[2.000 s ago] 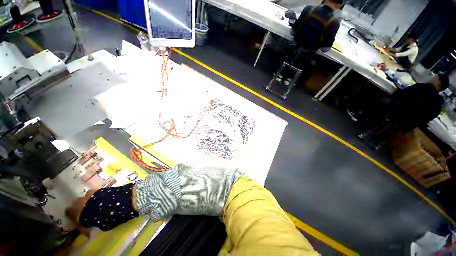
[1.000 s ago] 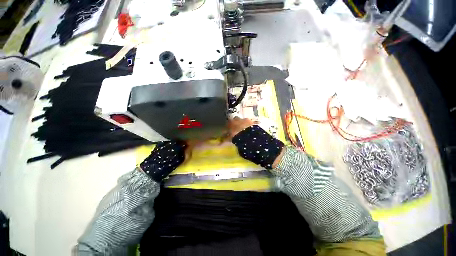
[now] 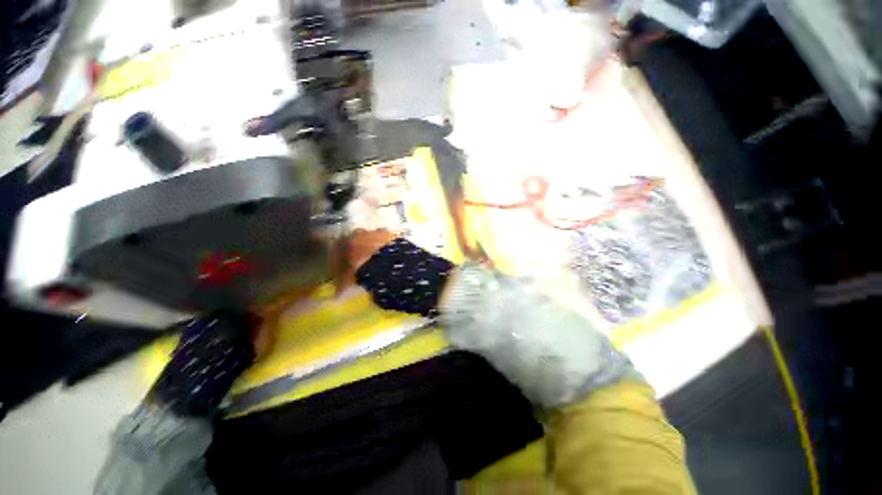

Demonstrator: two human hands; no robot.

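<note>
The picture is blurred. The sewing machine's dark grey head cover (image 3: 184, 227) with its red logo hangs over the sewing area. My left hand (image 3: 208, 358), in a dark dotted fingerless glove, is at the left end of the yellow work surface (image 3: 319, 334), its fingers partly under the head. My right hand (image 3: 401, 276), in the same kind of glove, reaches to the right side of the head near the needle area. The fingertips of both hands are blurred or hidden, so I cannot tell what they hold. A stack of black straps (image 3: 329, 435) lies nearest my body.
A clear bag of silver D-rings (image 3: 643, 256) lies at the right. Red-orange cord (image 3: 542, 198) runs between it and the machine. A metal edge strip (image 3: 334, 363) lies between the stack and the sewing area. The table's edge (image 3: 720, 213) is at the right, with dark floor beyond.
The view has swung back from the right side of the table, then turned slightly right again, so the machine and hands sit further left. Both hands stay near the machine head.
</note>
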